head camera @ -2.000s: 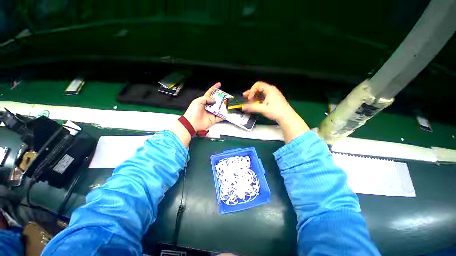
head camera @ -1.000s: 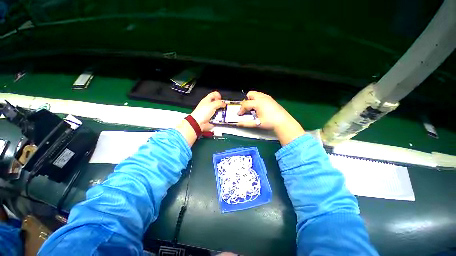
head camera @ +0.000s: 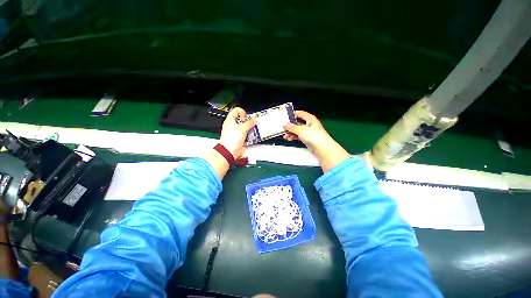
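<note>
A part-assembled phone unit [head camera: 271, 123] with a dark frame and a pale rectangular panel is held over the pale edge rail, its right end tilted up. My left hand [head camera: 234, 134] grips its left end, thumb on top, with a dark red band on the wrist. My right hand [head camera: 307, 131] holds its right end with thumb and fingers. Small parts show along the frame but are too small to make out. A blue tray [head camera: 308, 219] below the hands holds a heap of thin white loops [head camera: 277, 214].
A black tray [head camera: 185, 117] and other units, one at the far left [head camera: 103, 105], lie on the green belt. White paper [head camera: 140, 180] and black equipment [head camera: 67, 180] are at left. A spiral pad [head camera: 436, 207] and a tape-wrapped slanting post [head camera: 412, 131] are at right.
The yellow strip seen earlier at my right fingers no longer shows. Both hands now hold the unit's ends, and its right end has risen. The items on the belt have shifted right.
</note>
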